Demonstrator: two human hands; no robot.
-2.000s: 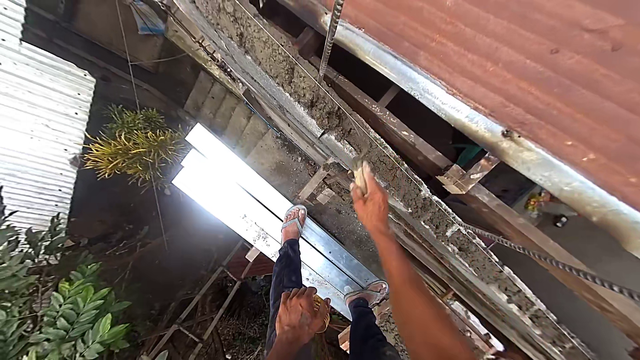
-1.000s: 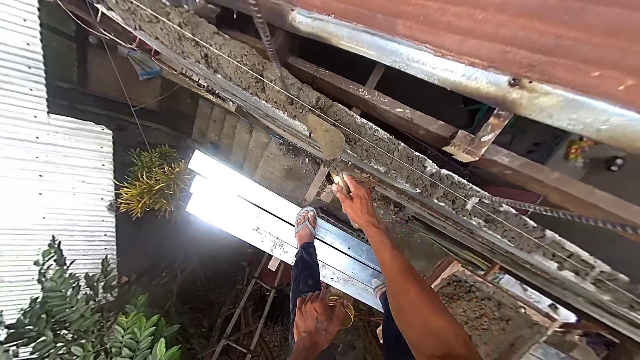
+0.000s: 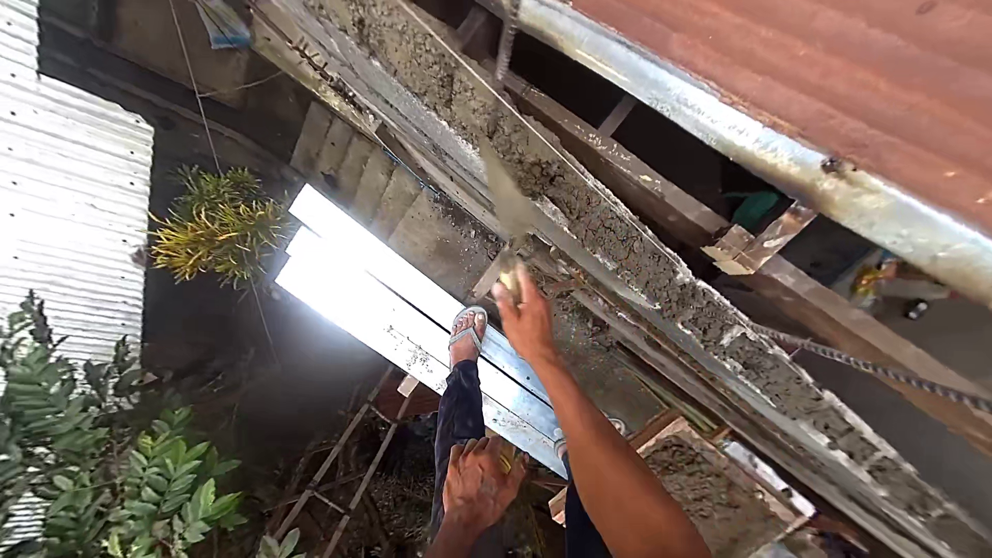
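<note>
A masonry trowel (image 3: 508, 198), slightly blurred, is held by its handle in my right hand (image 3: 527, 310). Its blade lies over the near edge of a wall top (image 3: 620, 221) covered in rough wet mortar. A taut string (image 3: 558, 151) runs along that wall. My left hand (image 3: 480, 473) is low in the view, over my leg, with its fingers curled around something yellow, only partly visible. A wooden box of mortar (image 3: 705, 480) sits at the lower right, below the wall.
I stand in sandals on narrow metal-faced planks (image 3: 372, 310), high above the ground. A ladder (image 3: 349, 473) stands beneath. Twisted rebar (image 3: 876, 364) crosses the wall's far side, near a rusty corrugated roof (image 3: 814, 77). Plants (image 3: 225, 225) and a white corrugated roof (image 3: 70, 209) lie left.
The trowel, upright and blurred in my right hand two seconds ago, has its blade spread toward the mortar. My left hand stays low over my leg. The view has shifted, bringing the mortar box in.
</note>
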